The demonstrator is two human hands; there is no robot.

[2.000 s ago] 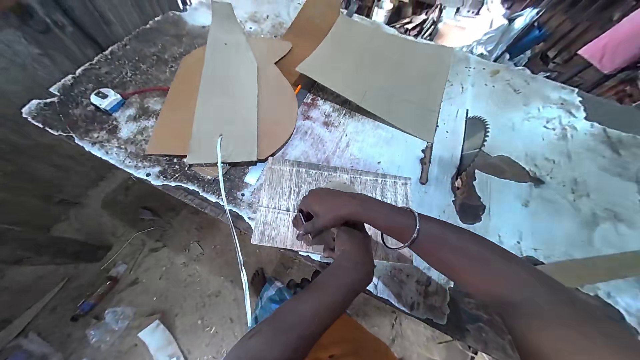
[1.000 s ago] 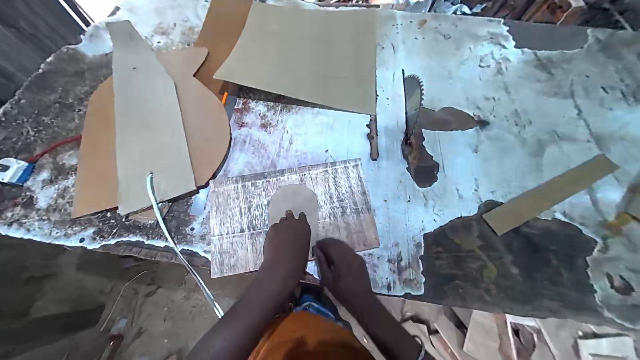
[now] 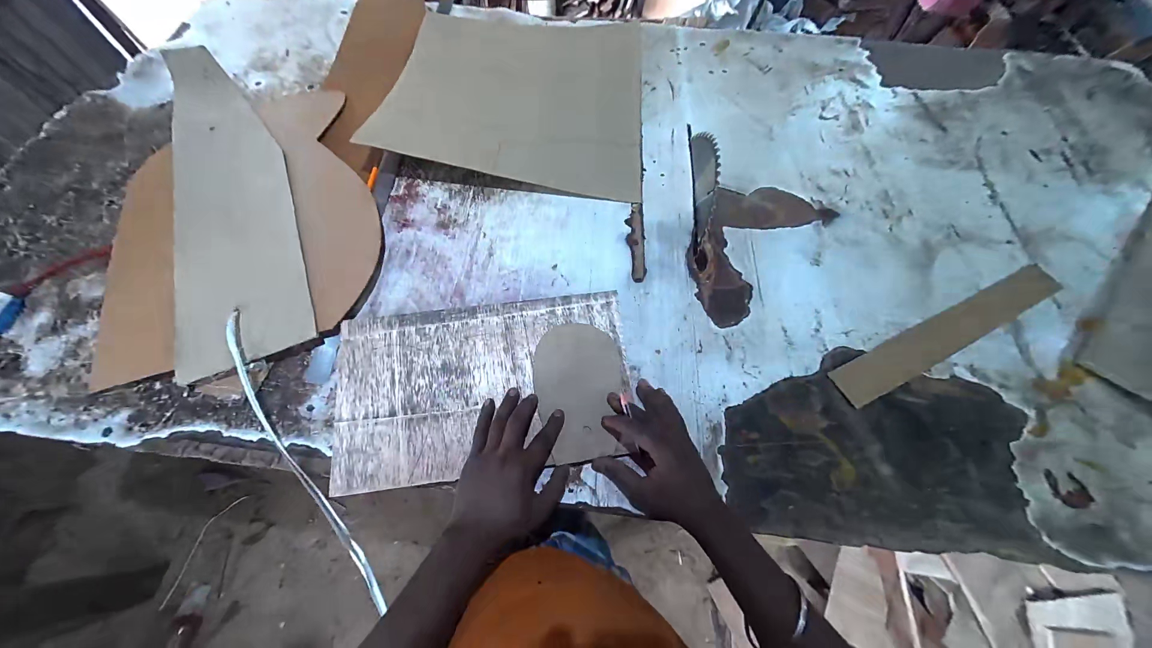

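A grey cardboard template with a rounded top [image 3: 579, 369] lies on the right part of a streaked, worn rectangular sheet [image 3: 414, 387], near the table's front edge. My left hand [image 3: 511, 459] is spread flat, its fingers on the sheet and at the template's left edge, holding nothing. At the template's right edge, my right hand [image 3: 655, 450] has its fingers curled around a thin pinkish pen or pencil [image 3: 626, 405], whose lower part is hidden by the fingers.
Large brown and grey cardboard pieces [image 3: 238, 225] overlap at the left, a white strip [image 3: 297, 477] hanging from them. A curved grey sheet [image 3: 522, 99] lies at the back. A saw blade [image 3: 705, 171], a wooden-looking stick [image 3: 636, 243] and a cardboard strip [image 3: 945, 336] lie to the right.
Two seconds ago my hands were together over the sheet; now they are apart, one on each side of the template. The template shows more fully. The view has shifted.
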